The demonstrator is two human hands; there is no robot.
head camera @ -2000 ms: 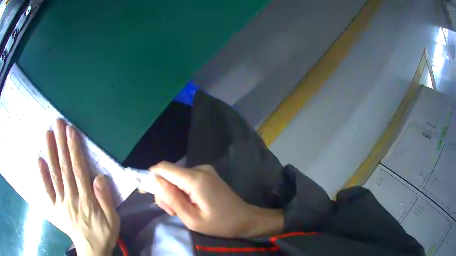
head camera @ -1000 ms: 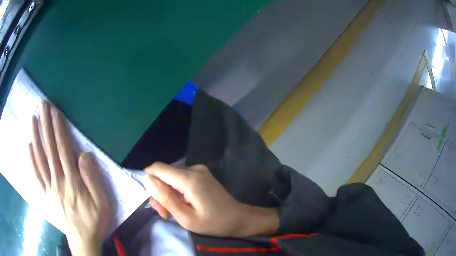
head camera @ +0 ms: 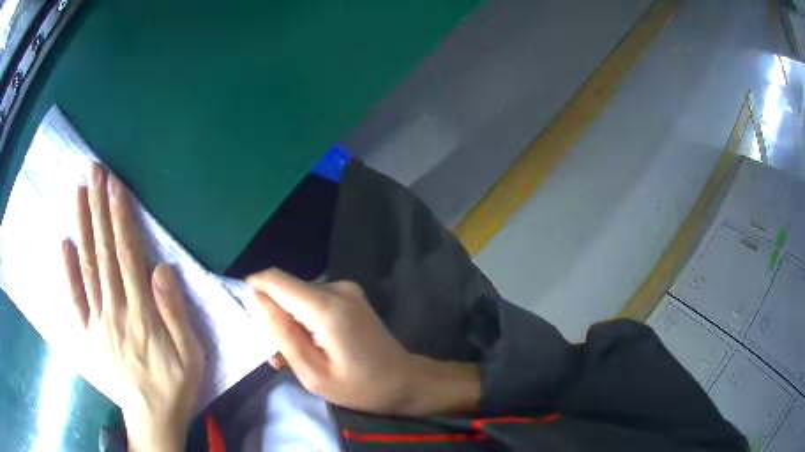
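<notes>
A white paper sheet or thin stack of sheets (head camera: pixel 53 212), with faint printed lines near its upper edge, lies on the green bench at the left. My left hand (head camera: pixel 128 309) lies flat on the paper with its fingers pointing up the view. My right hand (head camera: pixel 322 335) pinches the paper's near right corner between thumb and fingers, at the bench edge. The corner inside my grip is hidden.
The green bench surface (head camera: pixel 238 97) fills the upper left. A dark rail-like object (head camera: pixel 31 71) crosses the top left corner. A blue patch (head camera: pixel 332 163) marks the bench edge. Beyond it are the grey floor with yellow stripes (head camera: pixel 547 132) and white panels (head camera: pixel 733 327) at the right.
The paper has shifted up and to the right and bows more. My left hand first moved left, then a little back right, staying on the paper. My right hand keeps its grip and moved slightly left.
</notes>
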